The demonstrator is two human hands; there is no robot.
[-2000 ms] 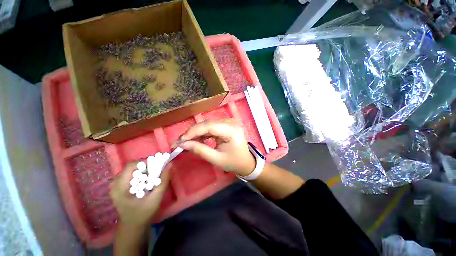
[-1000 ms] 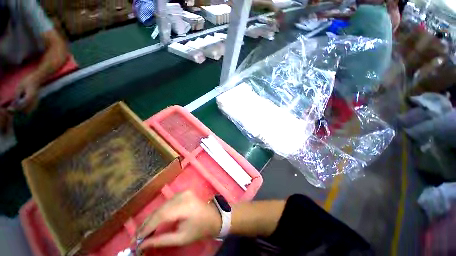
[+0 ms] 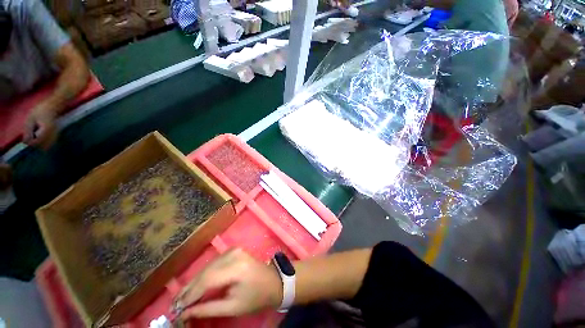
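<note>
My right hand (image 3: 234, 285), with a pale wristband (image 3: 285, 282), is low in the view over the pink-red tray (image 3: 221, 240). Its fingers are pinched together near the tops of white tubes (image 3: 160, 321) at the bottom edge; whether a small part is between them is too blurred to tell. My left hand is out of view below. The cardboard box (image 3: 138, 221), with small dark metal parts scattered inside, sits on the tray at the left. Loose white sticks (image 3: 294, 206) lie in the tray's right compartment.
A clear plastic bag (image 3: 401, 96) with dense white stock (image 3: 343, 146) is beyond the tray. A green belt (image 3: 160, 106) with metal rails and an upright post (image 3: 299, 51) crosses behind. White cartons (image 3: 250, 61) lie there. A person's arm (image 3: 67, 80) is at upper left.
The view has tilted up and right, so my left hand and most of the tubes have dropped out of the bottom. My right hand stays pinched near the tubes.
</note>
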